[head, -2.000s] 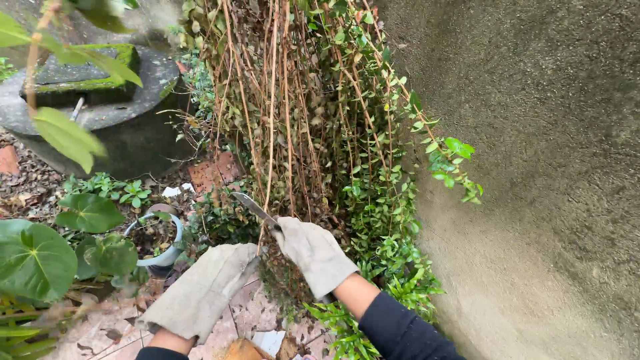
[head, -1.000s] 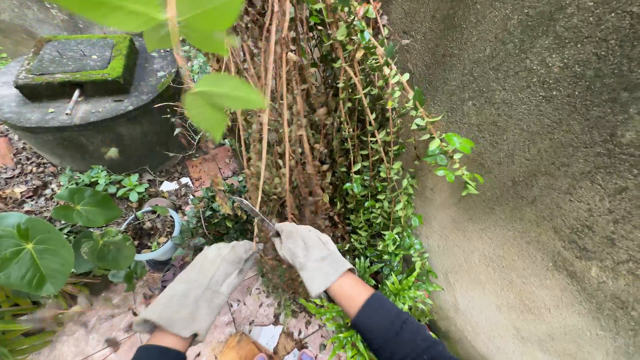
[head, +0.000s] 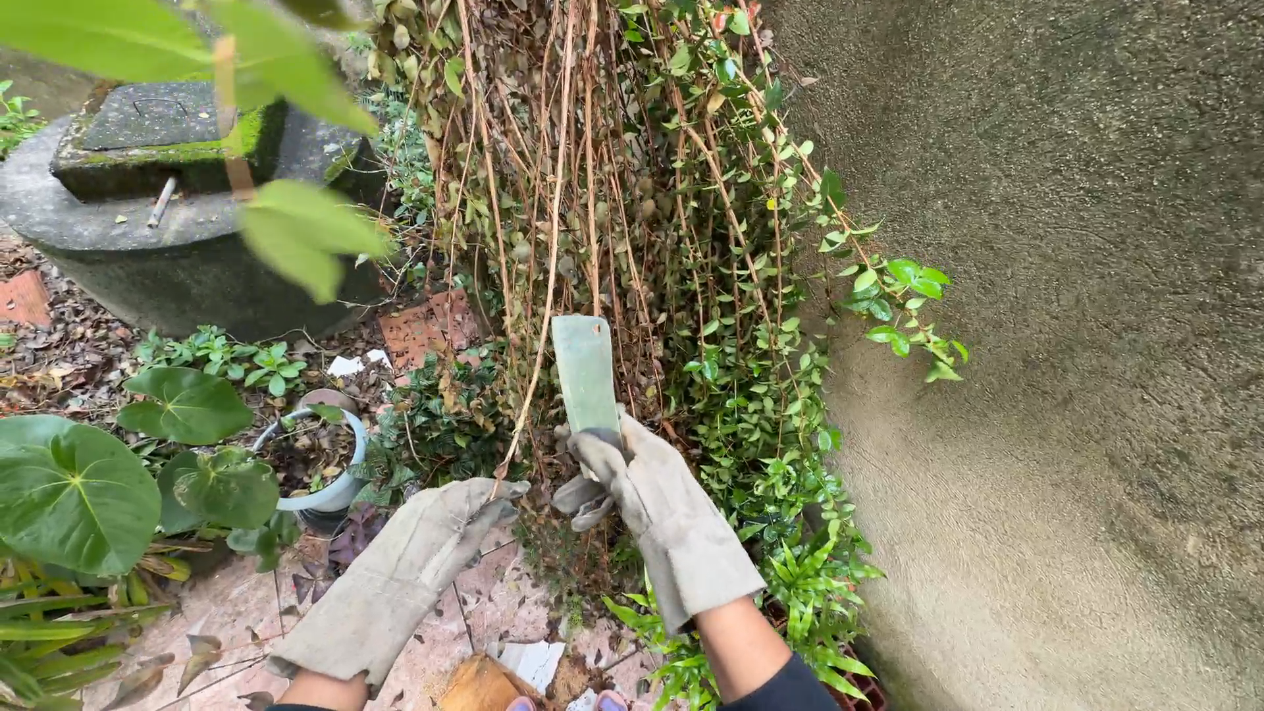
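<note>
Both hands wear pale leather work gloves. My left hand (head: pixel 425 553) is closed around the lower end of a long brown vine stem (head: pixel 555 237) that hangs from above. To its right, my right hand (head: pixel 652 504) grips a cleaver-like blade (head: pixel 585 370), its broad grey-green face turned to view and its end pointing up; the handle is hidden in the glove. Behind the blade hangs a thick curtain of vines (head: pixel 632 237), brown and dry at the left and centre, green at the right.
A rough concrete wall (head: pixel 1047 346) rises at the right. At the left are a round concrete tank (head: pixel 188 276) with a mossy lid, a pale round pot (head: pixel 346 484) and broad-leaved plants (head: pixel 74 489). Blurred leaves hang close at upper left. Pinkish tiles (head: pixel 494 602) lie below.
The blade, seen slanting up-left beside the stem before, now stands upright with its broad face showing, and my right hand has turned and moved away from my left. My left hand still holds the stem.
</note>
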